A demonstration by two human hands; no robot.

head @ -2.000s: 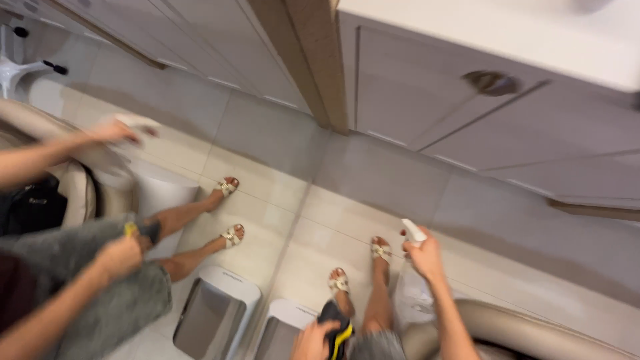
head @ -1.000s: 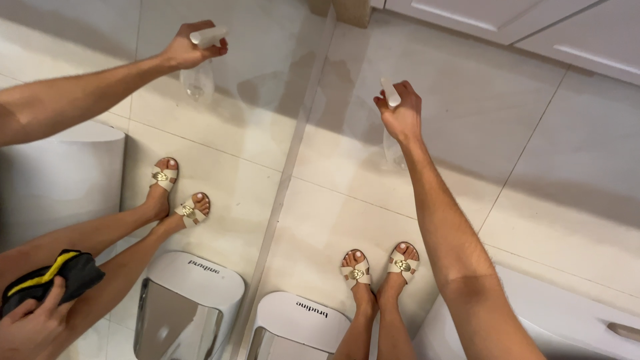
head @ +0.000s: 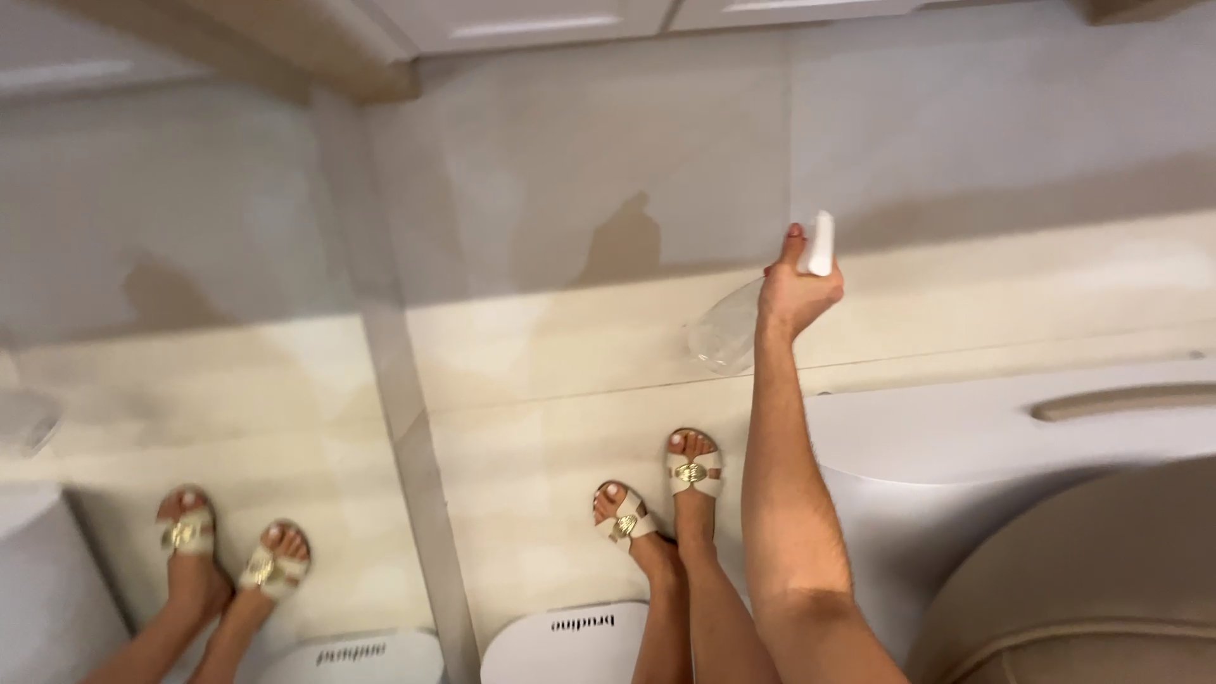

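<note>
My right hand (head: 801,290) is closed around the neck of a clear plastic spray bottle (head: 727,332) with a white trigger head (head: 818,244). The bottle hangs tilted above the tiled floor, its lower part showing to the left of the hand. My left hand is outside the view. On the left, a mirror (head: 190,399) reflects the sandalled feet and, at its left edge, part of a clear bottle. My feet in white sandals (head: 693,470) with gold buckles stand on the floor below the hand.
A white appliance or bin lid (head: 560,646) bearing writing is at the bottom. At right stand a white curved cabinet (head: 912,427) with a beige handle and a beige padded seat (head: 1083,570). White cabinet fronts (head: 541,24) run along the top.
The left hand with the black and yellow thing, seen earlier, is out of view. The right hand still holds the spray bottle. The view has shifted.
</note>
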